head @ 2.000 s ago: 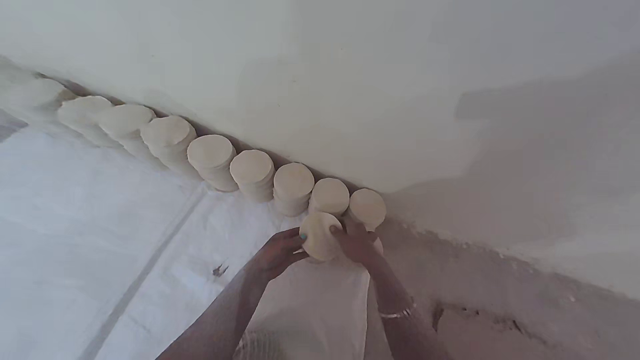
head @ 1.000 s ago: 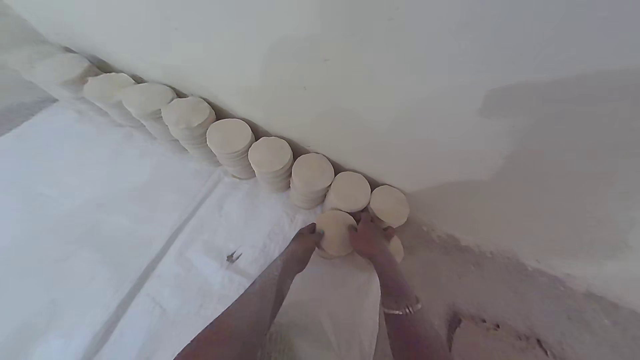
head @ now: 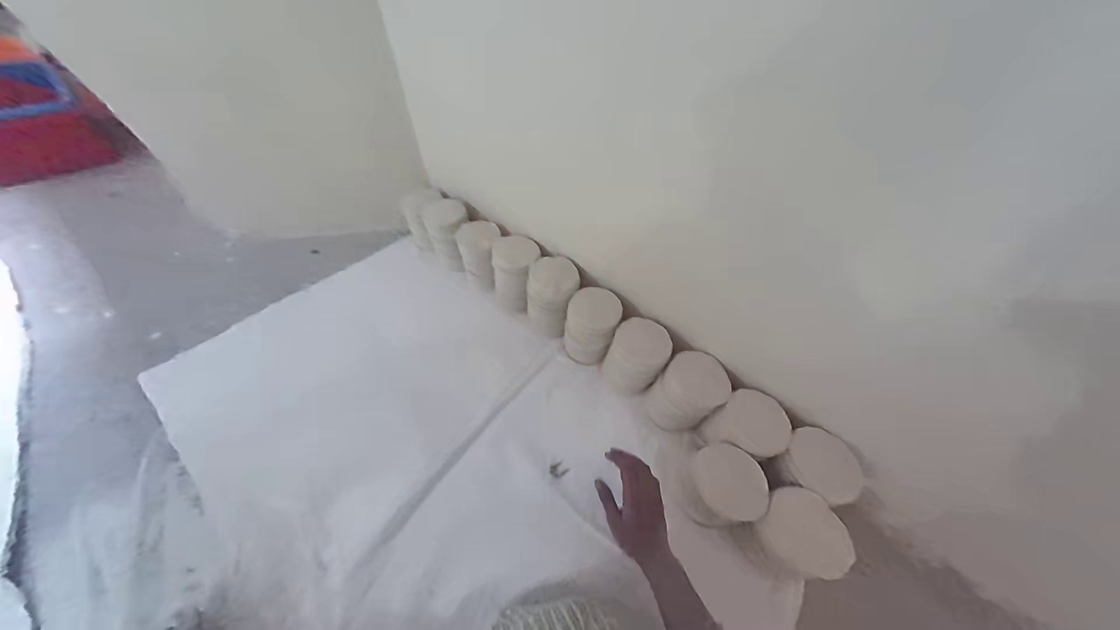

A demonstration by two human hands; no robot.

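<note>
My right hand [head: 637,507] is raised over the white sheet [head: 350,420], fingers apart and holding nothing. Just right of it, a stack of pale round discs [head: 731,484] stands in front of the wall row, its top disc flat. Another pale round stack [head: 805,534] is beside it, nearer the lower right. Behind them, a row of similar stacks [head: 595,319] runs along the wall base, from the far corner to the end stack [head: 824,465]. The material of the discs cannot be told. My left hand is out of view.
A pale wall [head: 744,157] rises behind the row and meets another wall [head: 262,114] at the far corner. Grey floor [head: 254,271] borders the sheet. Red, blue and orange items [head: 52,122] are at the upper left. Light fabric [head: 560,615] shows at the bottom edge.
My right hand has let go of the round piece and moved away from the stacks. My left hand has left the view. The view has swung left, showing the far corner.
</note>
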